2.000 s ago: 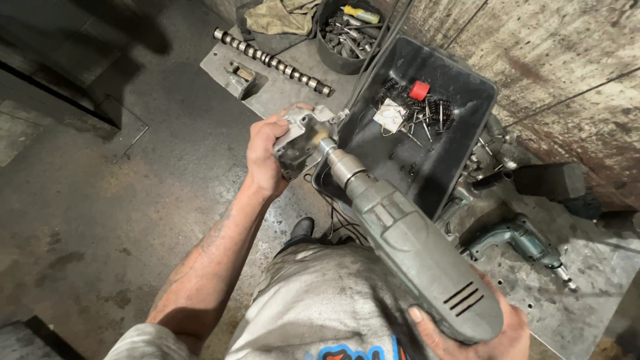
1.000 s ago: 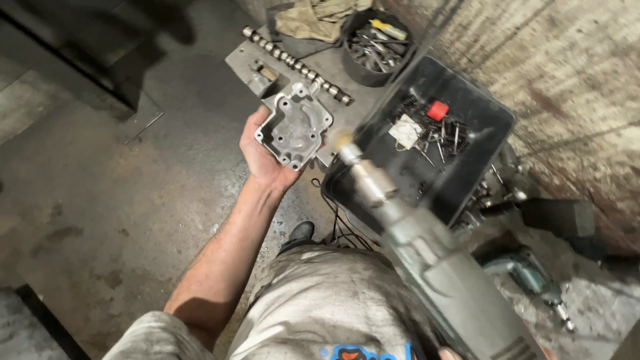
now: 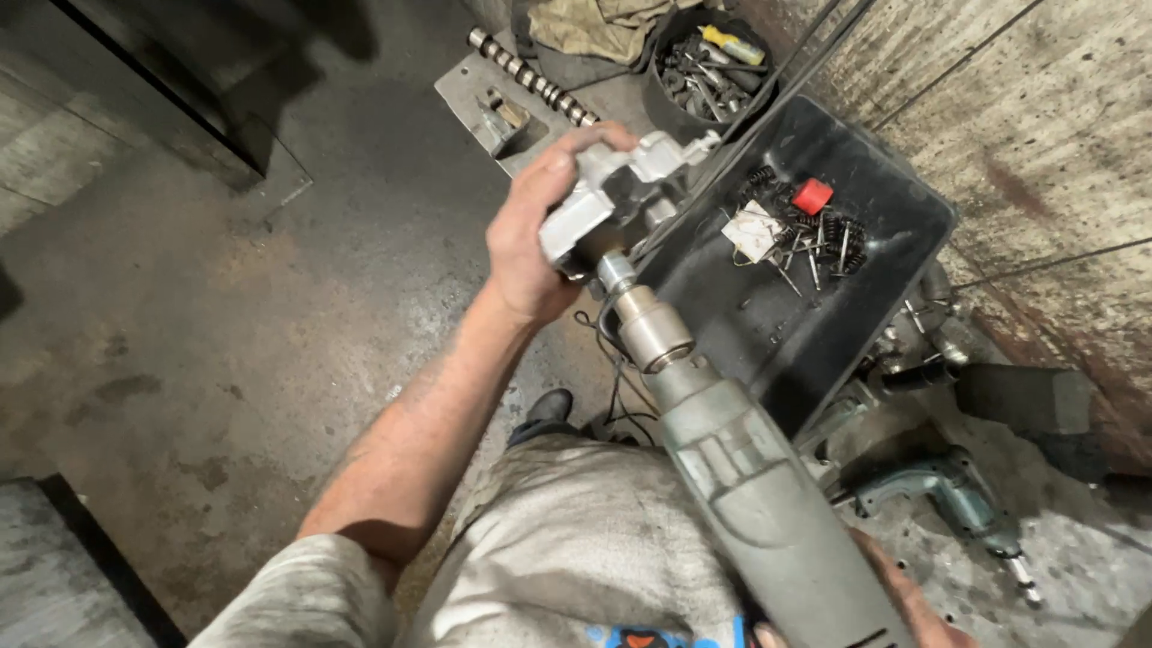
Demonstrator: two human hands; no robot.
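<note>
My left hand [image 3: 531, 229] grips a cast metal housing [image 3: 580, 220], turned so that its side faces up. A power drill [image 3: 756, 486] with a metal chuck [image 3: 652, 326] points up and left from the lower right. My right hand [image 3: 904, 594] is closed round the rear of the drill's body, mostly hidden beneath it. The cup-shaped tip in the chuck [image 3: 616, 270] meets the lower edge of the housing; its very end is hidden in the shadowed opening there.
A black plastic tray [image 3: 909, 193] holds springs, valves and a red cap [image 3: 812, 196]. Behind lie a camshaft [image 3: 531, 76] and a bucket of metal parts [image 3: 661, 99] with a yellow-handled screwdriver [image 3: 731, 43]. A second drill [image 3: 972, 504] lies at right. Cables cross the tray's left side.
One second ago the housing's hollow face was up and apart from the drill. Now my left hand has tilted it, and the drill's tip is at its edge.
</note>
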